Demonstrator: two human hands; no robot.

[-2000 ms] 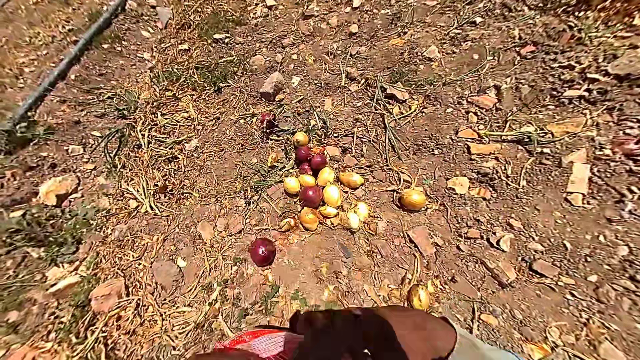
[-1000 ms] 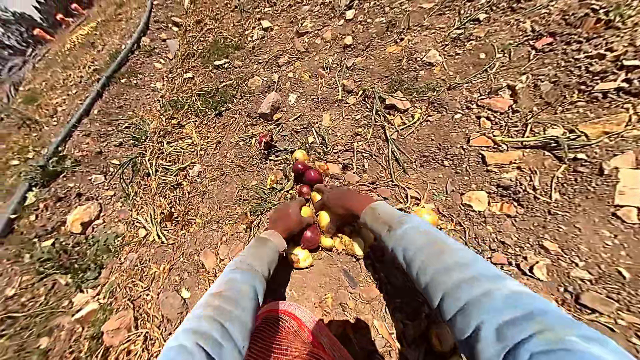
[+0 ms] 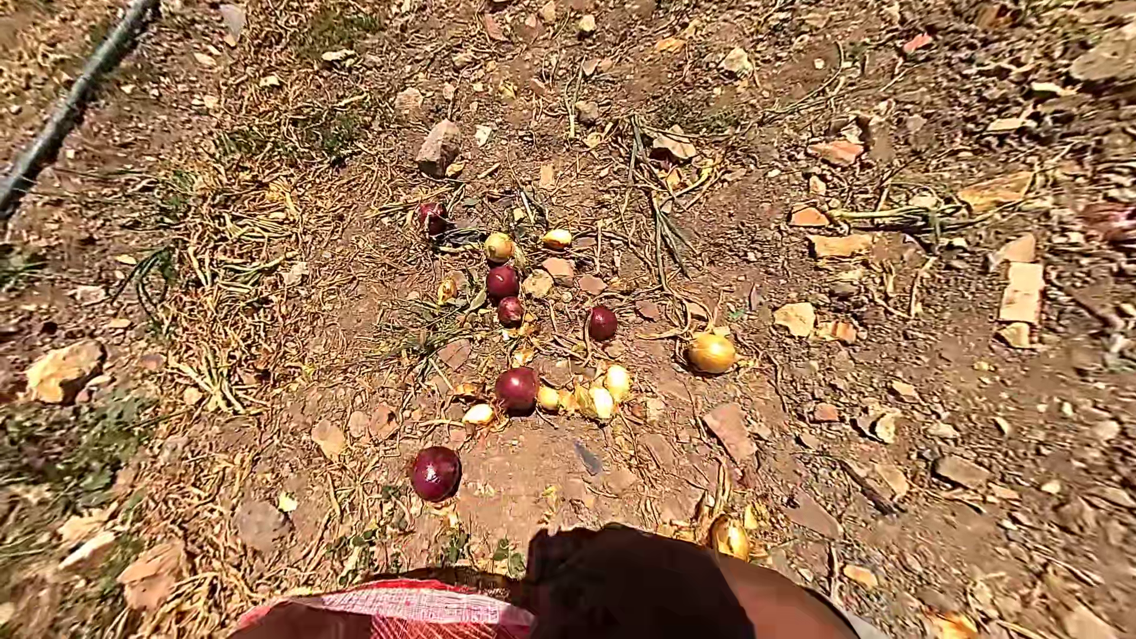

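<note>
At the bottom edge, a shadowed part of my right hand or wrist shows beside a pale sleeve edge; its fingers and anything in them are hidden. A shape under the red mesh bag may be my left hand, but its grip is unclear. Ahead, red onions lie on the soil with small peeled yellow onions beside them. One red onion lies nearer the bag, another further right. A yellow onion lies to their right, and another near my right hand.
Dry, stony ground carries withered onion tops on the left and scattered flat stones on the right. A dark hose or pipe crosses the top left corner. A larger stone sits beyond the onions.
My hands have left the onion pile, where they were a second ago, and moved back toward me. Several yellow onions are gone from the pile, which is now looser and more spread out.
</note>
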